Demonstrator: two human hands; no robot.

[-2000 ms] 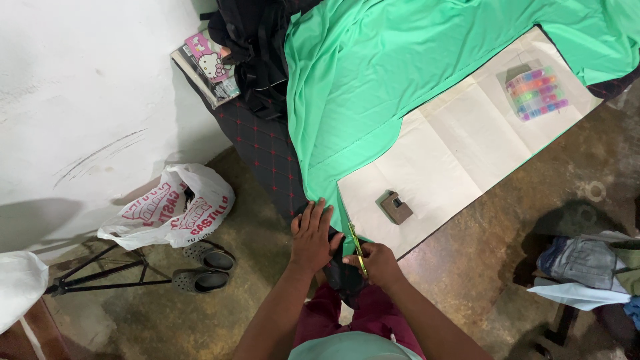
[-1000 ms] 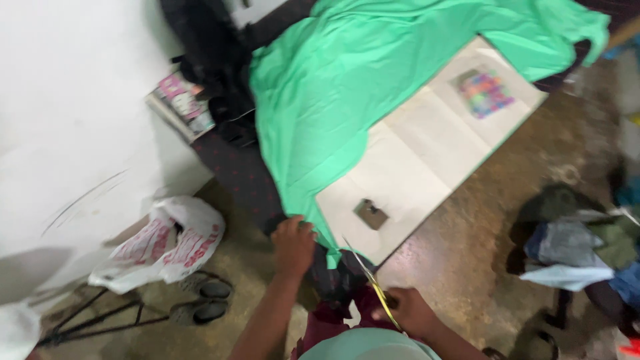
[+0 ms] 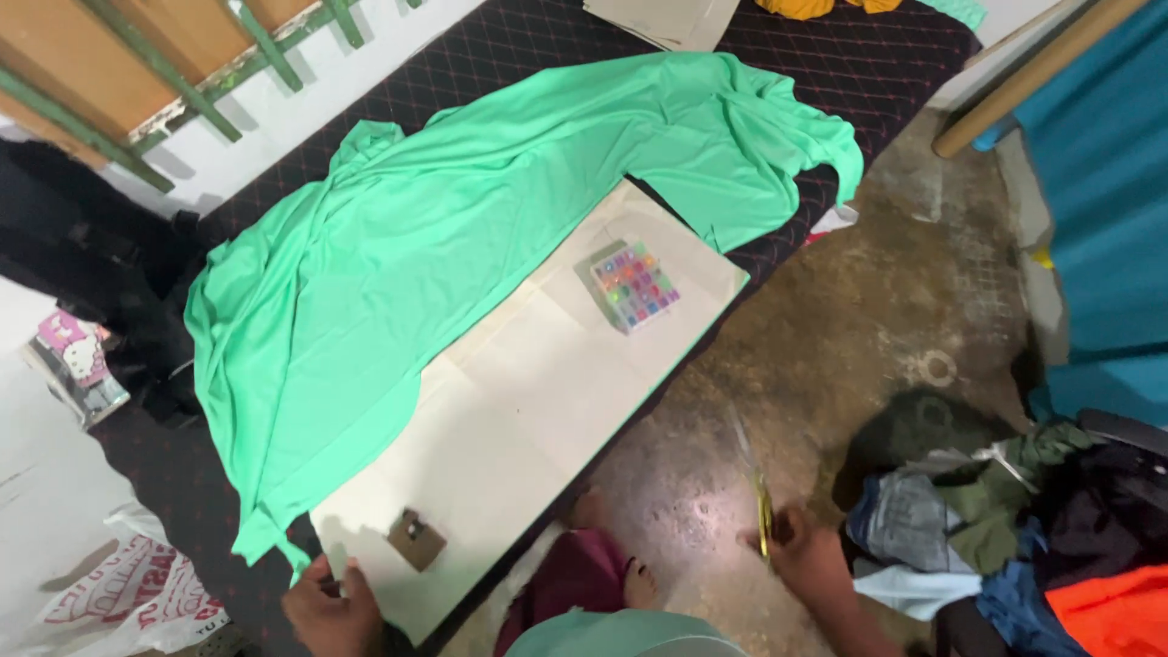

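Observation:
My left hand (image 3: 333, 607) is at the lower left, its fingers at the near corner of a large cream paper pattern piece (image 3: 511, 401) and by a narrow tip of mint green fabric (image 3: 383, 274); whether it pinches either is unclear. Out over the floor, my right hand (image 3: 803, 552) holds scissors with yellow handles (image 3: 764, 516), blades pointing away from me and blurred. The green fabric lies rumpled along the paper's far side. A small brown square block (image 3: 417, 540) and a clear case of colourful pieces (image 3: 636, 286) rest on the paper.
A dark quilted mattress (image 3: 438, 87) lies under the fabric. Piled clothes (image 3: 949, 511) are at the lower right, a teal curtain (image 3: 1104, 201) at the right. A plastic bag (image 3: 137, 593) sits lower left, a black bag (image 3: 82, 246) at the left, a cardboard tube (image 3: 1031, 82) upper right.
My right hand has moved right with the scissors, away from the fabric's near corner. The view has shifted and now takes in more of the mattress's far side.

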